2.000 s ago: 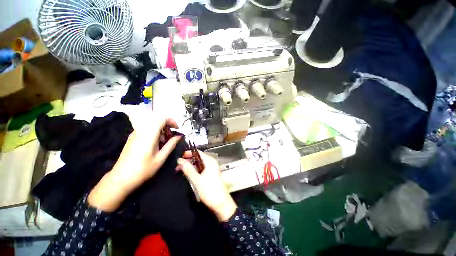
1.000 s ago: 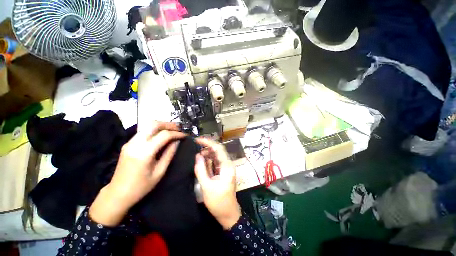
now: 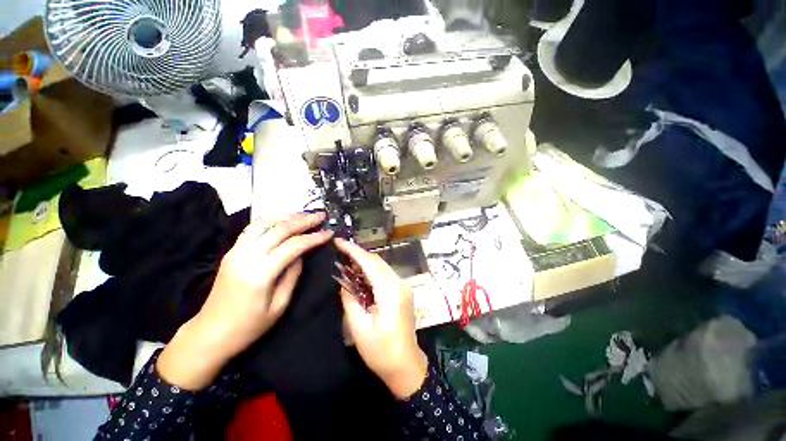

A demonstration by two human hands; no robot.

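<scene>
A black garment piece lies over the lap and the table's front edge, with more of it bunched on the table at left. My left hand presses its edge with the fingertips just in front of the needle area. My right hand is beside it, holding small dark thread snips in the palm, with index finger and thumb near the cloth edge. The cream overlock machine stands behind the hands. The cloth edge under the fingertips is mostly hidden.
A red cord hangs at the table's front edge. A white fan and a cardboard box stand at left. A navy cloth heap is at right. Thread cones stand behind the machine. Scraps lie on the green floor.
Both hands have moved from in front of the machine to close by the needle area with the cloth edge. The snips, hidden a second ago, show again in my right palm.
</scene>
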